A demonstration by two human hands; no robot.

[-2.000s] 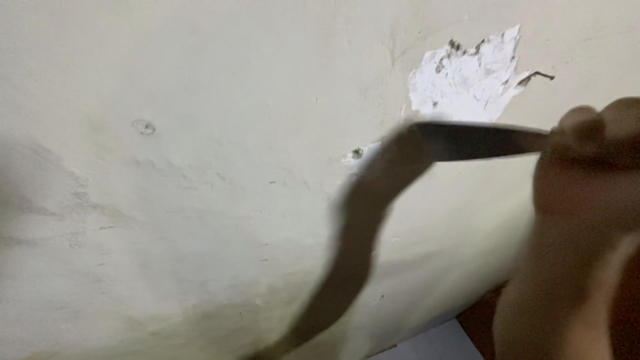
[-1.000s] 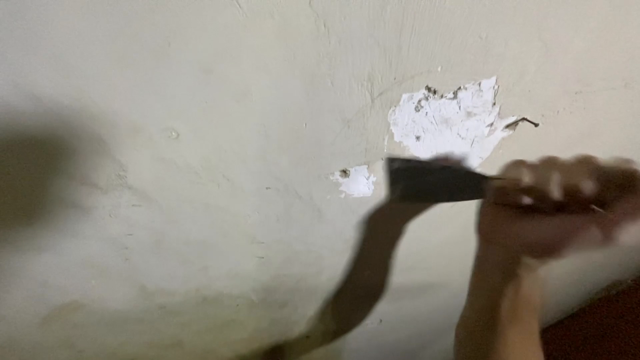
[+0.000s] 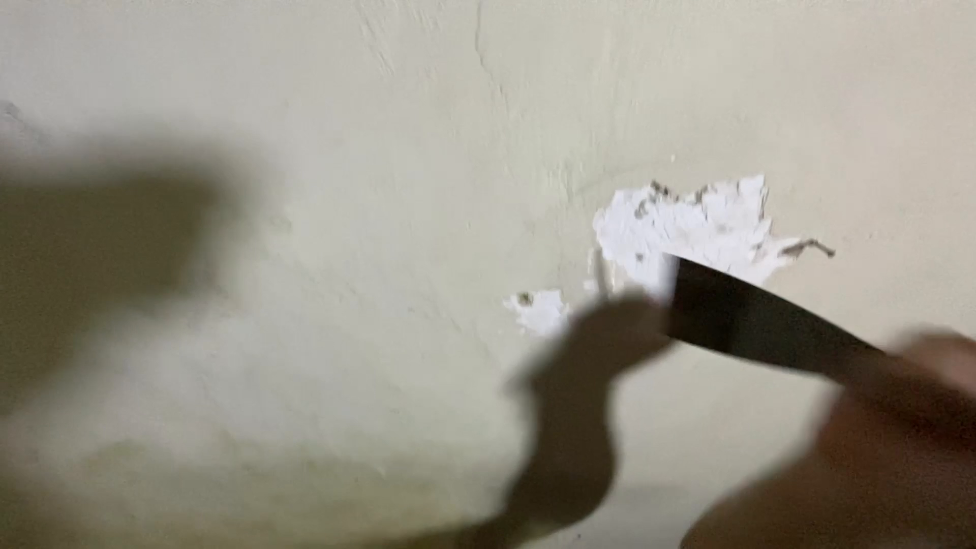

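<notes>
My right hand (image 3: 877,457), blurred at the lower right edge, is closed around the handle of a putty knife (image 3: 762,324). The dark flat blade points left, its edge over the lower part of a large white bare patch (image 3: 698,221) in the painted wall (image 3: 366,252). Whether the blade touches the wall cannot be told. A smaller white patch (image 3: 541,310) with a small hole lies to the lower left of the large one. My left hand is not in view.
A bent nail (image 3: 812,247) sticks out at the right of the large patch. Thin cracks run down the upper wall. Shadows of the hand and tool fall below the patches, and another dark shadow lies at the left.
The smaller patch shows more white than two seconds ago. My right hand has turned the putty knife, so its blade now slants up to the left. The view has shifted.
</notes>
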